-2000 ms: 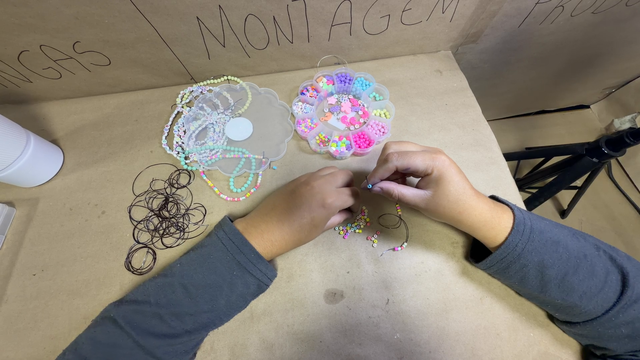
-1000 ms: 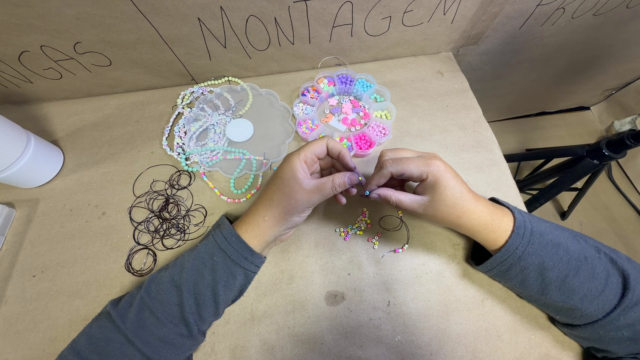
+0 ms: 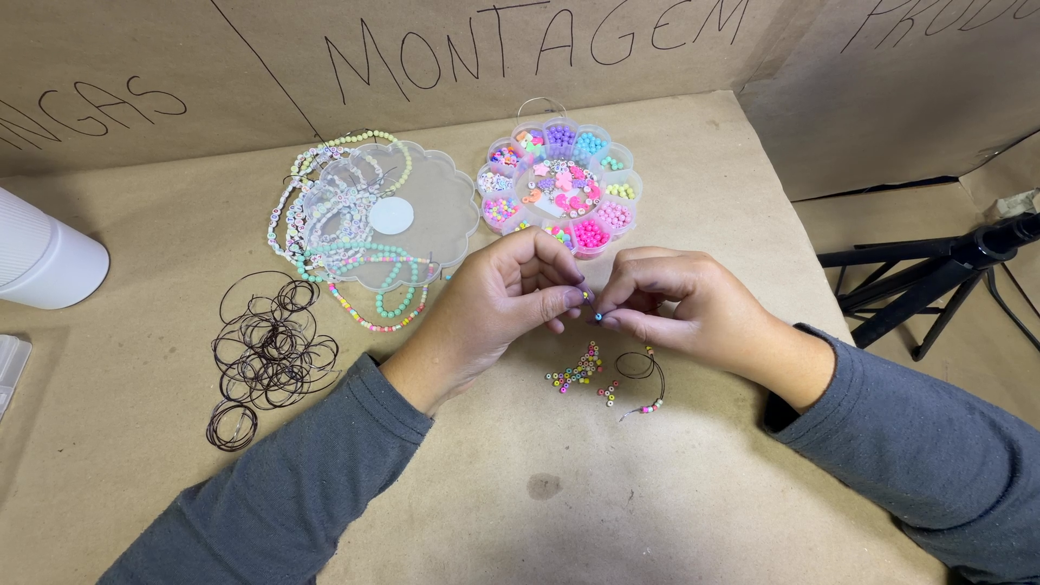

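My left hand (image 3: 520, 305) pinches a small yellowish bead (image 3: 585, 295) between thumb and fingertips. Close beside it, my right hand (image 3: 691, 305) holds a dark cord between thumb and forefinger, with a blue bead (image 3: 599, 317) at the fingertips. The rest of the dark cord (image 3: 636, 366) hangs below my right hand onto the table, coiled once, with several colored beads (image 3: 650, 406) near its end. Loose small beads (image 3: 581, 370) lie on the paper just below both hands. Behind the hands stands a flower-shaped plastic bead box (image 3: 524, 195) with beads sorted by color.
The box's clear scalloped lid (image 3: 443, 203) lies left of it, among bead strands (image 3: 288, 215). Nearer is a tangle of dark cord (image 3: 272, 349). A white bottle (image 3: 57, 260) and a clear plastic case (image 3: 10, 366) sit at the far left. A black tripod (image 3: 934, 276) stands beyond the right edge.
Two seconds ago my left hand was lower and turned down beside my right hand; it has since lifted and turned, showing the fingertips. My right hand has stayed nearly in place.
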